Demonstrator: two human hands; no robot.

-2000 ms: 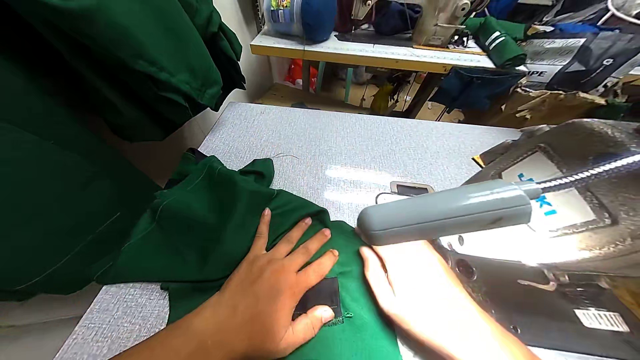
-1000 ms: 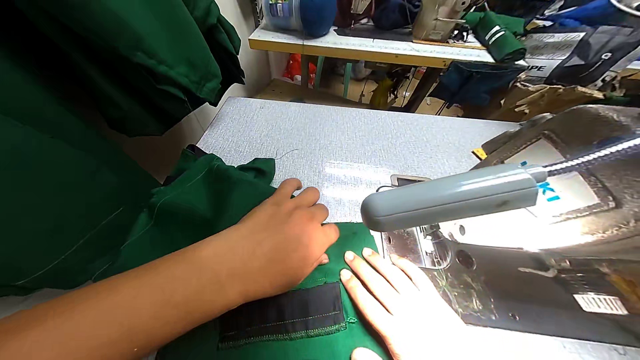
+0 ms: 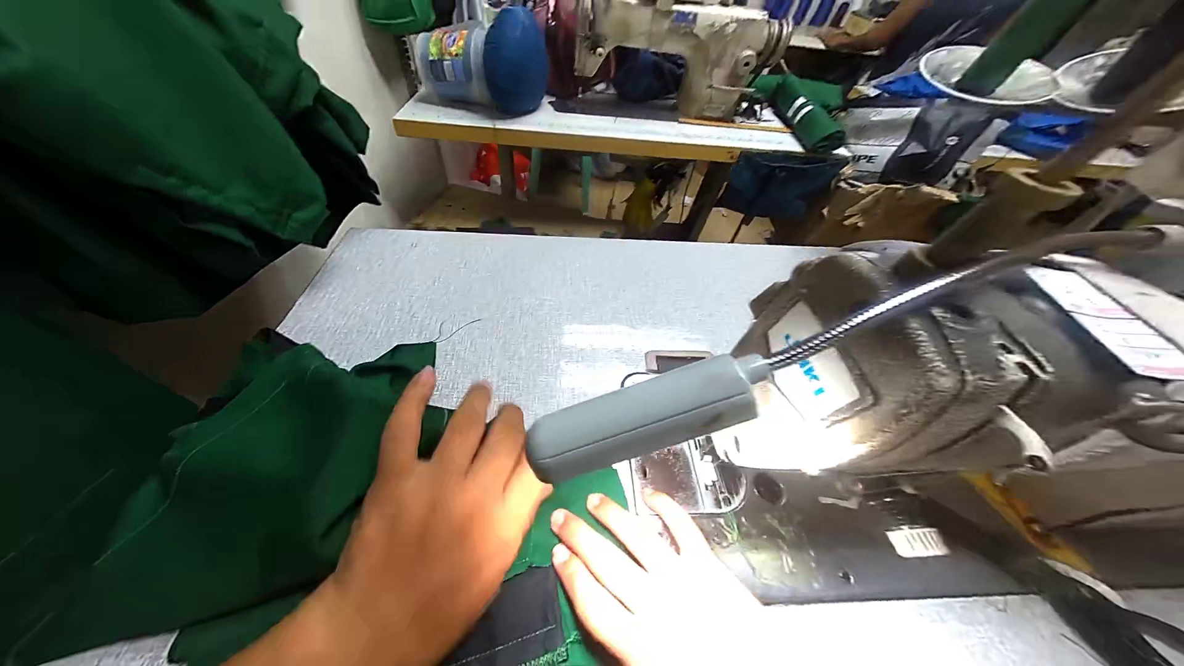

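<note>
Green fabric (image 3: pixel 268 472) with a black stitched strip (image 3: pixel 518 615) lies on the table, left of the sewing machine (image 3: pixel 925 370). My left hand (image 3: pixel 444 518) rests on the green cloth with its fingers apart, pointing away from me, just above and left of the strip. Flat on the cloth's right part lies my right hand (image 3: pixel 647 573), brightly lit, its fingertips near the machine's metal needle plate (image 3: pixel 689 476). A grey lamp head (image 3: pixel 643 416) on a flexible metal neck hangs over the work and hides part of the cloth and the needle area.
More green garments (image 3: pixel 166 139) hang at the left. A loose thread lies on the grey tabletop (image 3: pixel 518 277). Behind, another table (image 3: pixel 573 139) carries a second sewing machine (image 3: pixel 712 55), a blue thread cone (image 3: pixel 515 60) and rolled green cloth (image 3: pixel 805 111). A person's arm (image 3: pixel 879 32) shows at the back right.
My left hand has come off its bunched pose over the strip, and its fingers are now spread on the cloth. The view has tilted up, showing more of the machine.
</note>
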